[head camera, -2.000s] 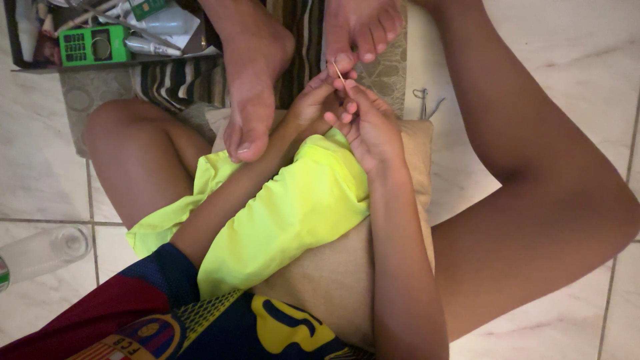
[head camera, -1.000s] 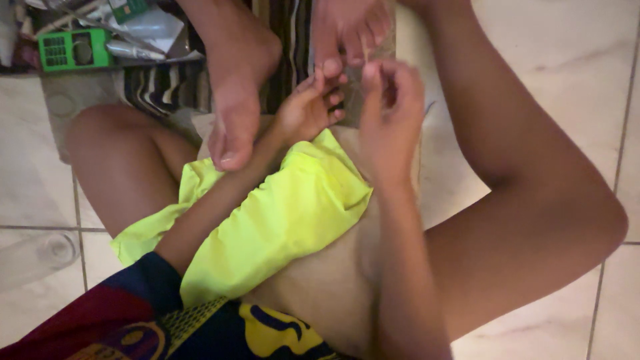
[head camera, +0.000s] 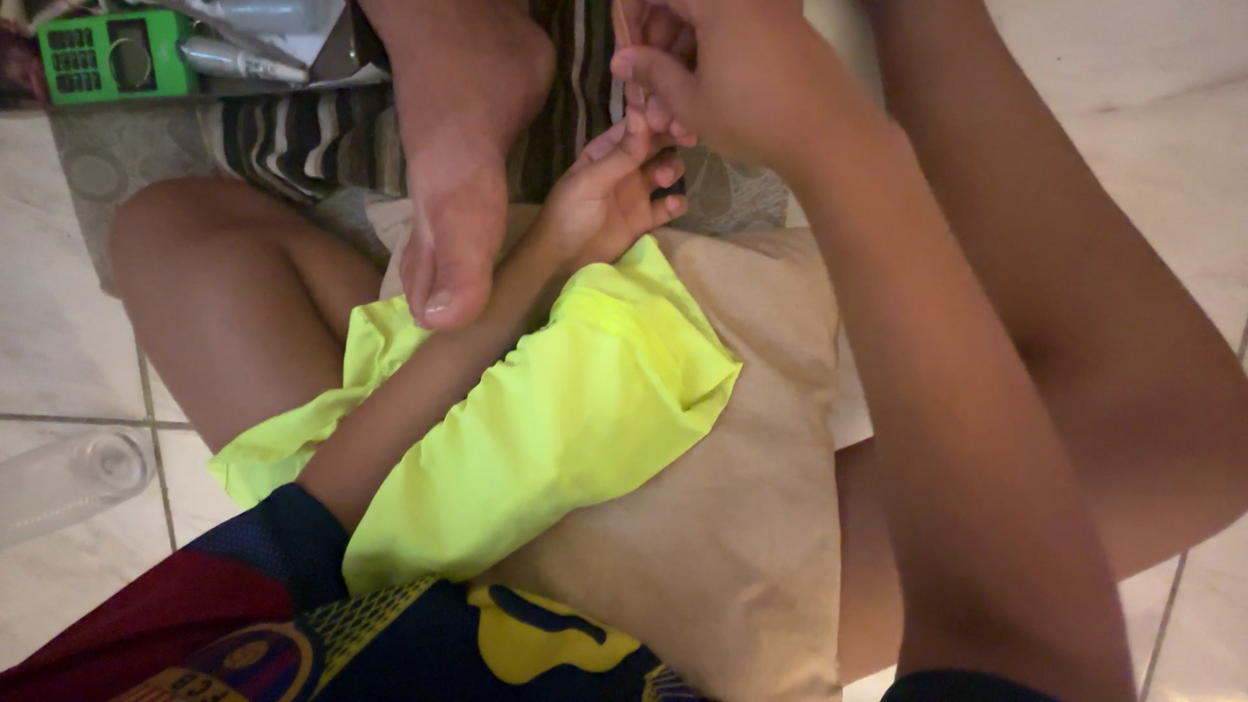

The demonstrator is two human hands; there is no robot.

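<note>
My right hand (head camera: 741,83) is at the top centre, its fingers pinching a thin wooden stick (head camera: 622,24). Just below and left of it, my left hand (head camera: 614,190) has its palm turned up and its lower fingers loosely curled. Its upper fingertips meet the digits under my right hand, where overlap hides the exact contact. Another person's bare foot (head camera: 453,185) hangs over my left forearm. That person's second foot is largely hidden behind my right hand. A neon-yellow cloth (head camera: 556,419) drapes over a beige cushion (head camera: 682,565) on my lap, below my hands.
At the upper left, a tray holds a green toy phone (head camera: 115,57), a capped tube (head camera: 239,60) and other small items. Striped fabric (head camera: 302,146) lies beside a patterned mat (head camera: 83,185). A clear plastic bottle (head camera: 73,483) lies on the tiled floor (head camera: 58,322) at the left.
My right hand was apart from my left a second ago; now it overlaps the left fingertips. The second foot, plain in both earlier frames, is mostly covered. The view has shifted.
</note>
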